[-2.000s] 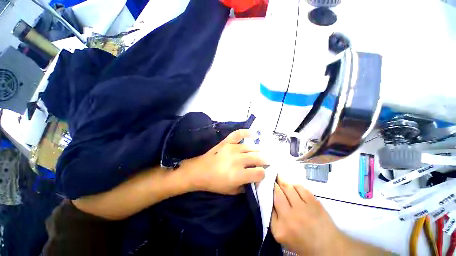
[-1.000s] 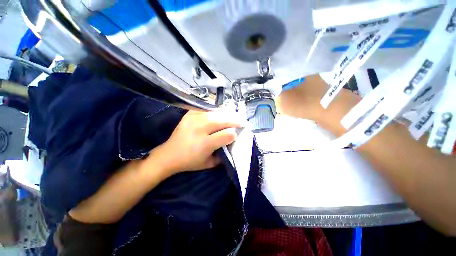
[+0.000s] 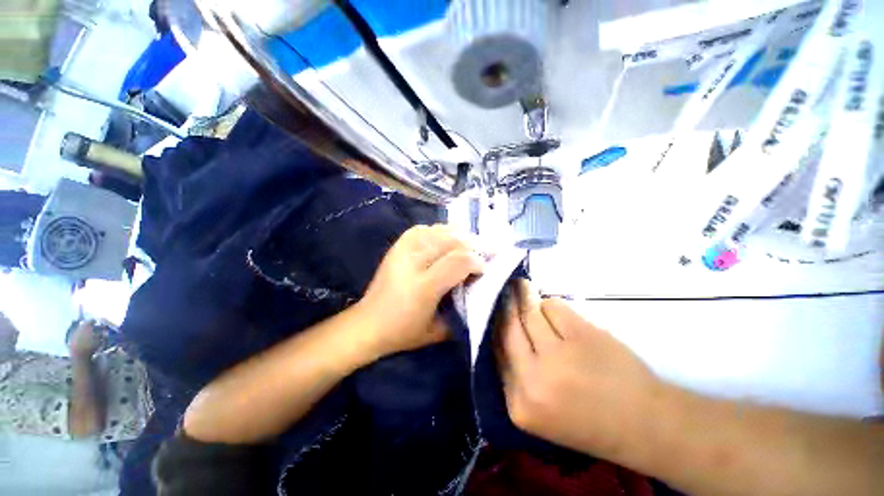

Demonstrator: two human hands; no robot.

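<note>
A large navy garment point(image 3: 252, 223) is bunched left of the needle and hangs down in front of me, with pale looped stitching along its edges. A white strip point(image 3: 482, 302) runs beside a navy edge from the presser foot point(image 3: 475, 208) down between my hands. My left hand point(image 3: 417, 286) pinches the strip and navy cloth just below the foot. My right hand point(image 3: 557, 368) grips the navy edge on the right of the strip, its fingertips partly hidden by the cloth. The sewing machine head point(image 3: 601, 87) is above, and the needle tip cannot be made out.
White label tapes point(image 3: 775, 126) with dark lettering hang at the upper right. A pink and blue tool point(image 3: 720, 257) lies right of the needle. A grey ribbed knob point(image 3: 535, 221) sits beside the foot. At the far left are a grey fan unit point(image 3: 82, 237) and part of another person's arm point(image 3: 87, 392).
My right hand has come back from behind the label tapes to the navy edge below the foot. My left hand stays on the cloth. The camera view has shifted.
</note>
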